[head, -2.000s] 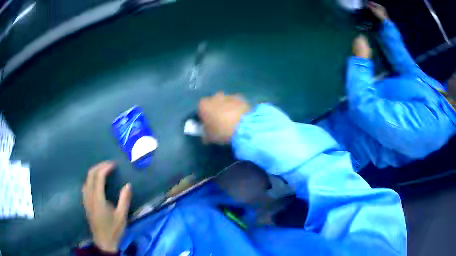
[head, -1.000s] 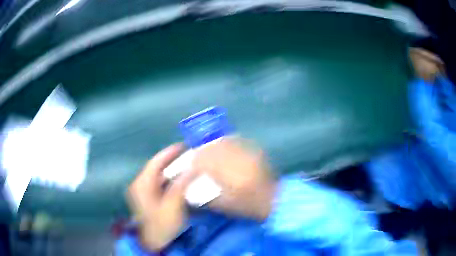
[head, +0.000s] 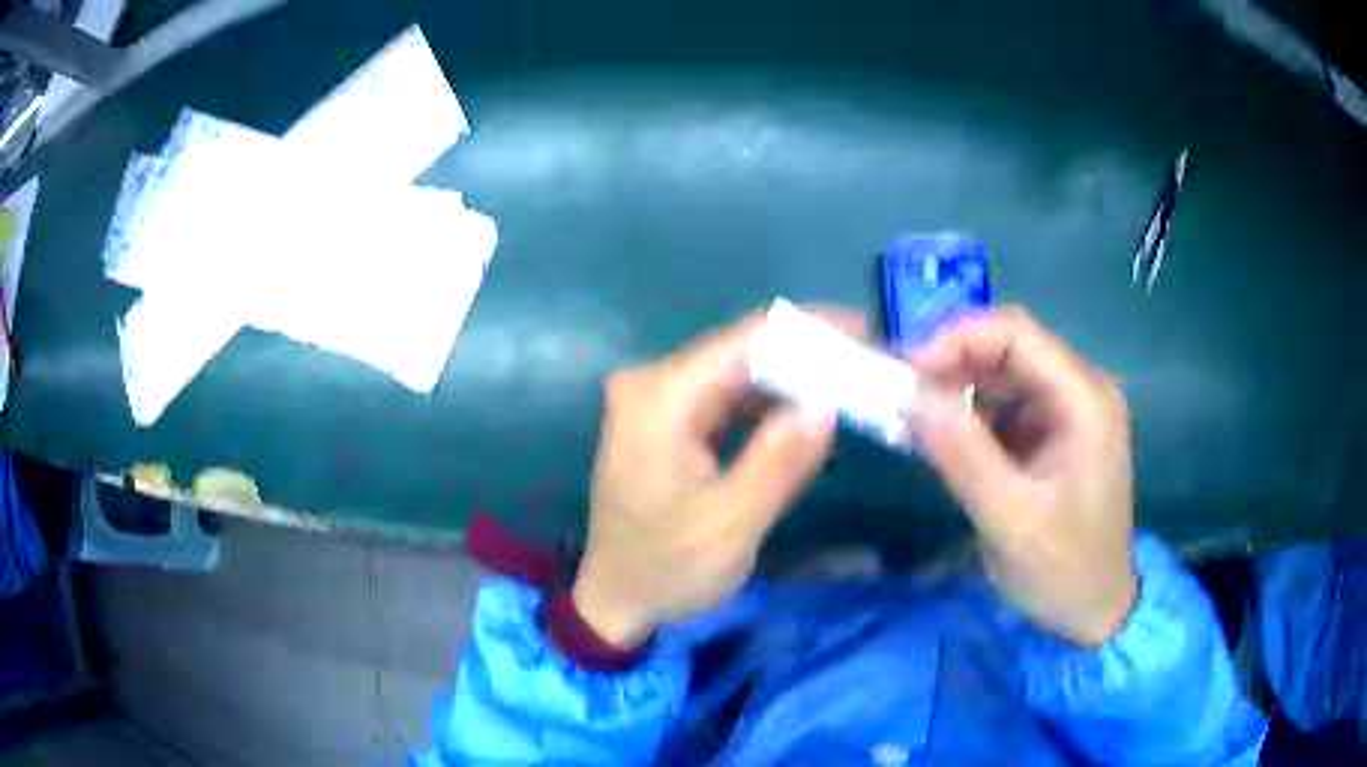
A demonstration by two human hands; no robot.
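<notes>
A folded white paper tissue (head: 834, 375) is held between my two hands above the bench edge. My left hand (head: 682, 465) grips its left end with thumb and fingers. My right hand (head: 1034, 450) pinches its right end, blurred. A blue tissue pack (head: 936, 280) lies on the mat just beyond my right hand, which hides its near end. A maroon wrist strap (head: 592, 629) is around my left wrist.
White sheets (head: 352, 225) lie crossed in a pile on the green mat (head: 645, 195) at left. Tweezers (head: 1159, 222) lie at right. The mat's chipped edge (head: 315, 519) runs in front, with a grey stool (head: 147, 528) below it at left.
The view has swung, bringing the whole sheet pile and the tweezers into sight. My hands have moved apart, with the white tissue stretched between them. The pack now shows beyond my right hand.
</notes>
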